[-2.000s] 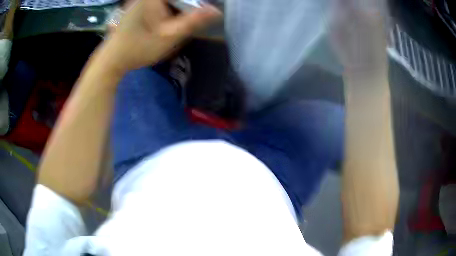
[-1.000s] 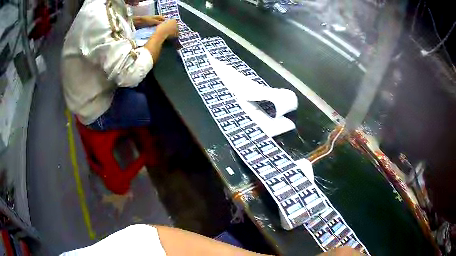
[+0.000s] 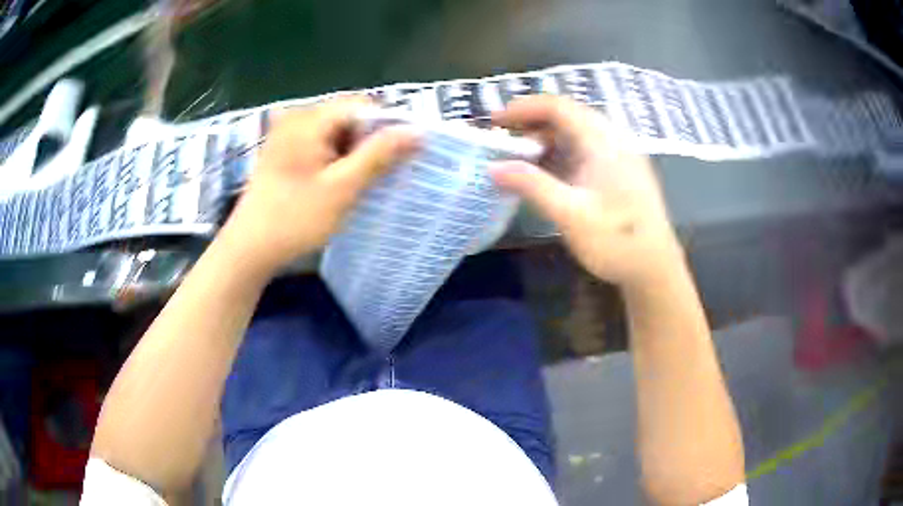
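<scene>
The sticker sheet [image 3: 411, 222], white with rows of pale blue print, hangs over the bench's front edge above my lap, its lower corner pointing down. My left hand [image 3: 322, 178] grips its upper left part between thumb and fingers. My right hand [image 3: 584, 183] is at its upper right edge, with thumb and fingers curled around a whitish edge or piece; blur hides whether this is the sheet or a loose sticker. The label strip [image 3: 158, 188], with printed black-and-white rectangles, runs across the bench behind both hands, which cover part of it.
White curled backing paper [image 3: 61, 138] stands at the left on the dark green bench [image 3: 396, 44]. Shiny clear film [image 3: 124, 269] lies at the left front edge. Red stools show below the bench at left [image 3: 64, 420] and right [image 3: 827, 316]. A yellow floor line is at lower right.
The view has swung from the seated person and the bench's left side to my lap and hands. Both hands and the sticker sheet now show; the other person is out of view.
</scene>
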